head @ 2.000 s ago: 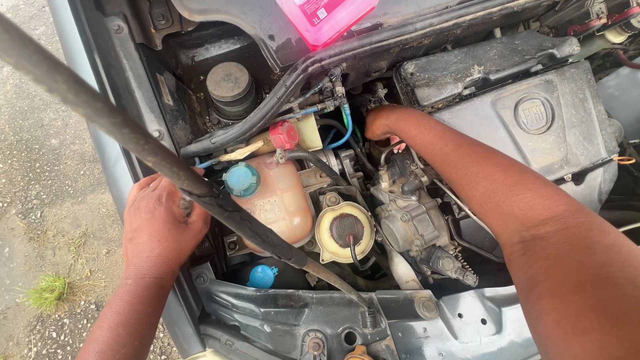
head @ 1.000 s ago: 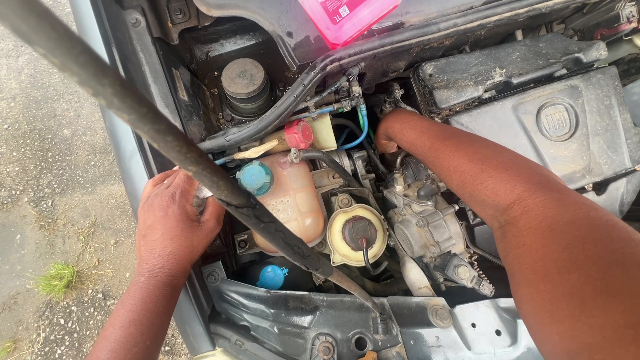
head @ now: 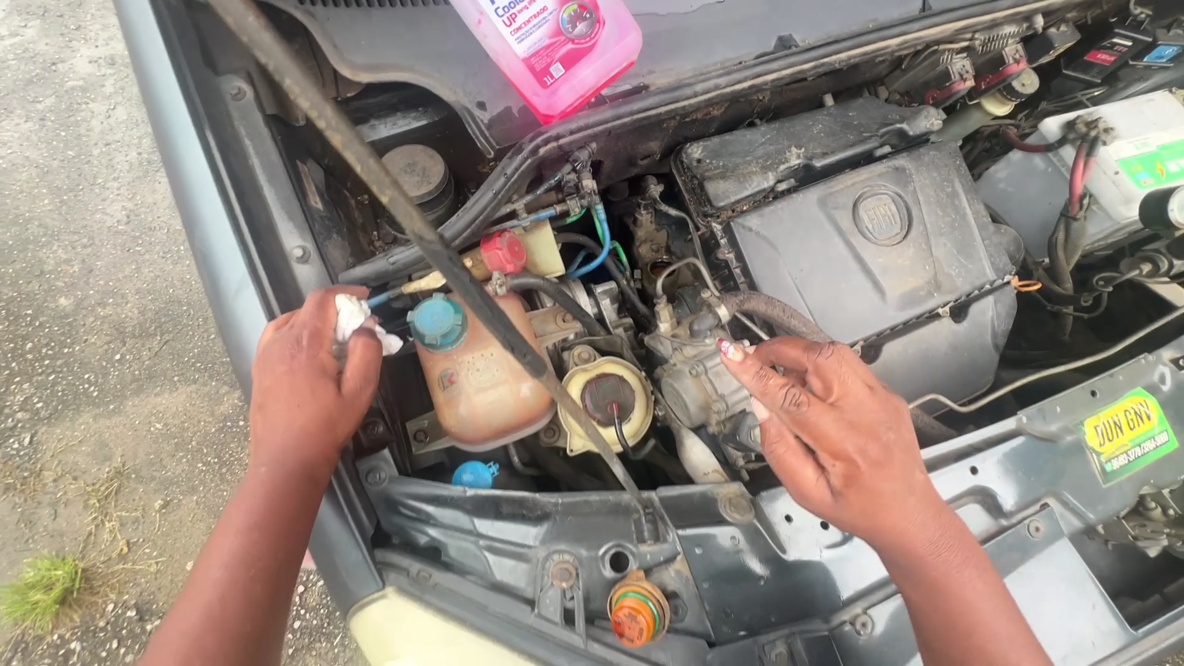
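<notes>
My left hand (head: 310, 370) is by the fender edge, left of the coolant expansion tank (head: 486, 379), with a crumpled white tissue or rag (head: 356, 324) pinched between thumb and fingers. The tank wears a blue cap (head: 437, 322); a red cap (head: 503, 252) sits just behind it. Over the engine, right of the round cream-rimmed part (head: 606, 403), hovers my right hand (head: 823, 416). Its thumb and forefinger lie close together, and a small red-and-white thing (head: 733, 350) shows at the fingertips; whether it is held or part of a nail is unclear.
The hood prop rod (head: 444, 250) slants across the bay in front of the tank. A pink coolant bottle (head: 564, 55) lies at the back. Farther right are the black engine cover (head: 860, 240) and the battery (head: 1119, 157). An orange-and-green cap (head: 638, 610) is at the front panel.
My right hand has come out from among the hoses behind the engine and moved toward the front. My left hand stays by the fender, its white tissue now more visible.
</notes>
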